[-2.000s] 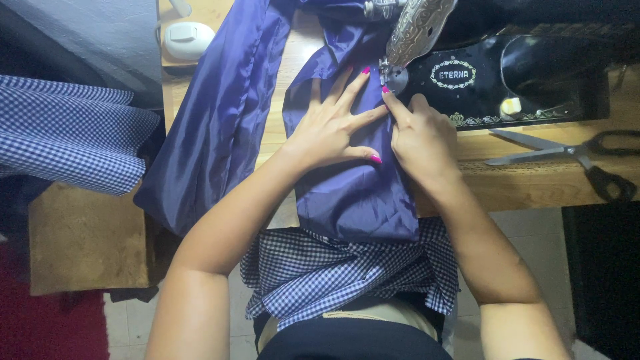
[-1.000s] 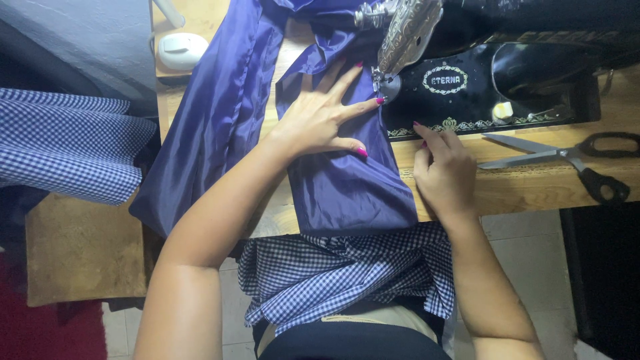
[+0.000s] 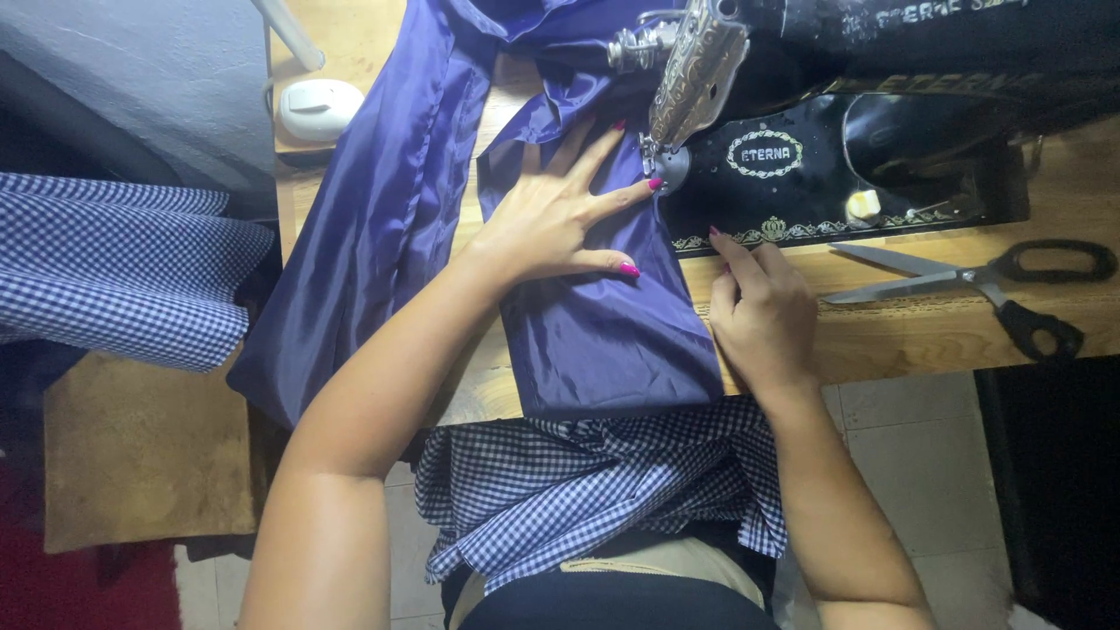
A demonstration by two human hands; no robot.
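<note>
Shiny purple-blue fabric [image 3: 604, 350] lies over the wooden table and reaches the presser foot [image 3: 648, 156] of a black sewing machine [image 3: 787, 188]. My left hand [image 3: 556, 219] rests flat on this cloth with fingers spread, its index fingertip just beside the foot. At the front edge of the machine bed is my right hand [image 3: 763, 306], fingers curled, one fingertip touching or close to the gold trim; nothing shows in it, though its palm is hidden. The needle is too small to make out.
Open black-handled scissors [image 3: 967, 276] lie right of my right hand. A white rounded device [image 3: 320, 109] sits at the table's back left. Checkered cloth [image 3: 604, 490] covers my lap, and more [image 3: 114, 271] hangs at the left above a wooden stool [image 3: 149, 451].
My right hand has left the fabric beside the presser foot and moved right and towards me, to the machine bed's front edge. My left hand stays spread on the cloth.
</note>
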